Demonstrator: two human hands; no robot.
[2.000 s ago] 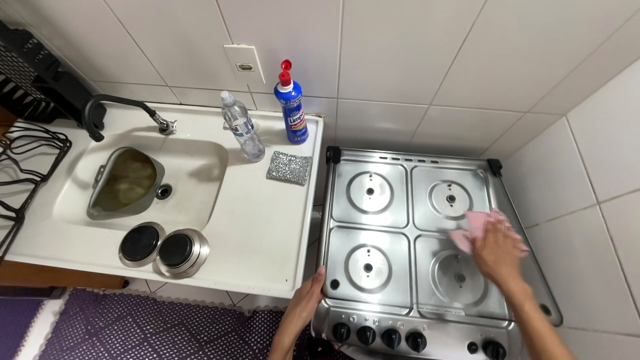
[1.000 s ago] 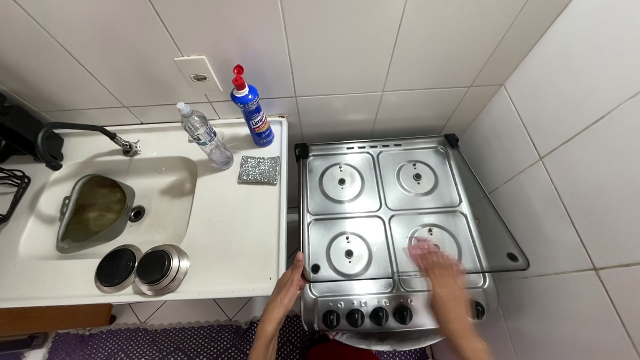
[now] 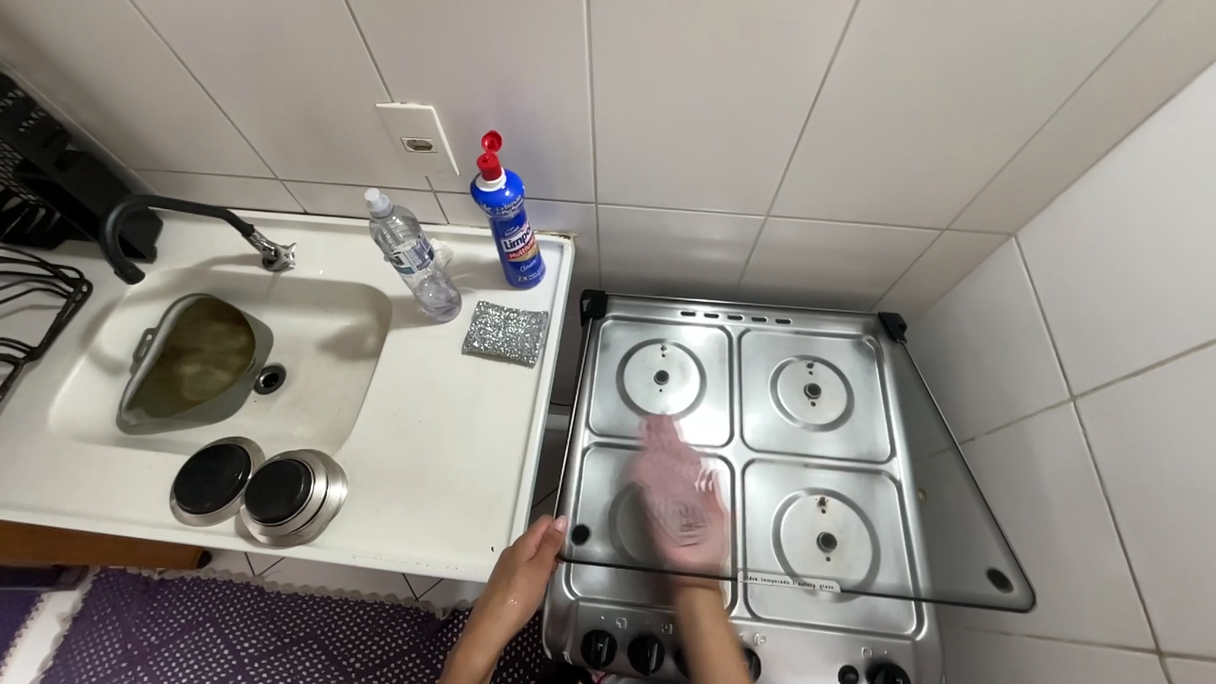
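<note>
The four-burner stainless steel gas stove (image 3: 736, 456) has no grates on it. Over it lies the clear glass lid (image 3: 950, 560), whose front edge crosses the cooktop. My left hand (image 3: 513, 594) grips the lid's front left corner, thumb on top. A pink cloth (image 3: 665, 456) is under my right hand (image 3: 689, 532), blurred, around the front left burner; whether they are above or below the glass I cannot tell. On the sink counter, a silver scouring sponge (image 3: 505, 332) lies in front of a blue cleaner bottle (image 3: 513, 237) with its red cap flipped up and a clear plastic bottle (image 3: 415, 256).
The white sink (image 3: 323, 332) holds a grey basin (image 3: 190, 366) of murky liquid under a black faucet (image 3: 180, 204). Burner caps (image 3: 290, 489) sit on its front rim. Black racks (image 3: 33, 313) stand at far left. Tiled walls (image 3: 1121, 380) border the stove behind and at right.
My right hand has moved left from the right-hand burners to the front left burner, with the pink cloth. My left hand stays at the lid's left front corner.
</note>
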